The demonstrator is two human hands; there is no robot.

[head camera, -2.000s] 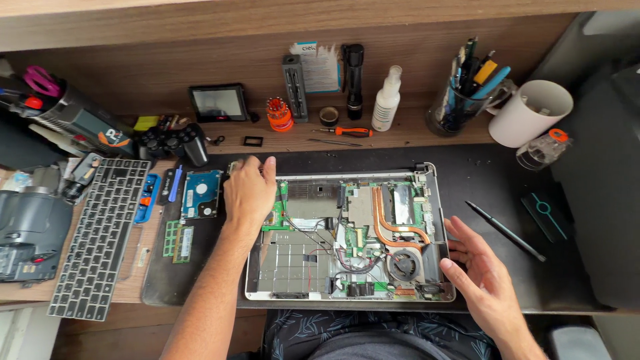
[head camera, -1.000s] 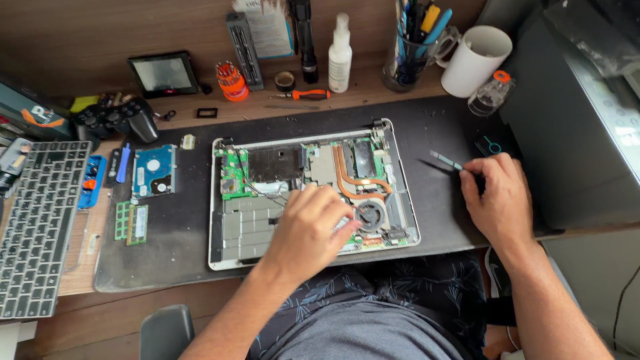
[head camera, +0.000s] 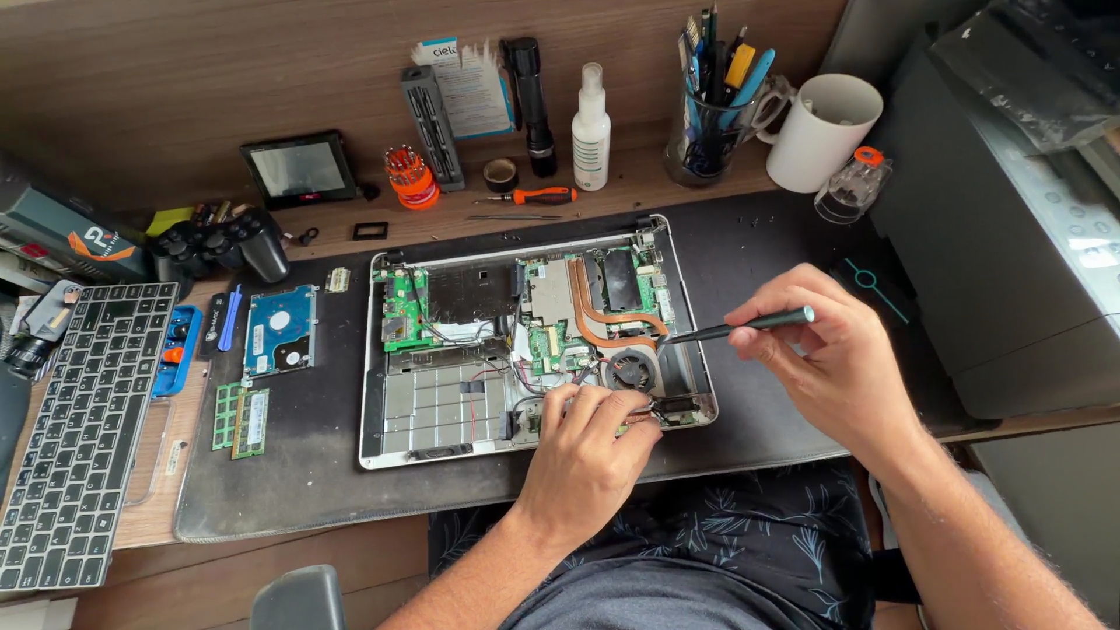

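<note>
An opened laptop base [head camera: 372, 420] lies on a black desk mat, its circuit boards, copper heat pipes [head camera: 582, 306] and round cooling fan [head camera: 630, 371] exposed. My right hand [head camera: 814, 350] grips a dark precision screwdriver [head camera: 744, 327] with a teal end, its tip pointing left at the heat pipe's end beside the fan. My left hand [head camera: 591, 455] rests on the laptop's near edge just below the fan, fingers bent over the parts there; whether the fingertips pinch anything is hidden.
Left of the laptop lie a hard drive [head camera: 280, 331], memory modules [head camera: 241, 420], a blue pry tool [head camera: 230, 318] and a keyboard [head camera: 87, 411]. Behind it are an orange-handled screwdriver [head camera: 534, 196], an orange bit holder [head camera: 410, 178] and a spray bottle [head camera: 591, 131]. A white mug [head camera: 824, 131] stands at back right.
My right hand, empty two seconds ago, now holds the screwdriver, which lay on the mat right of the laptop, and has brought it over the fan area. My left hand has moved from the far-left corner to the near edge.
</note>
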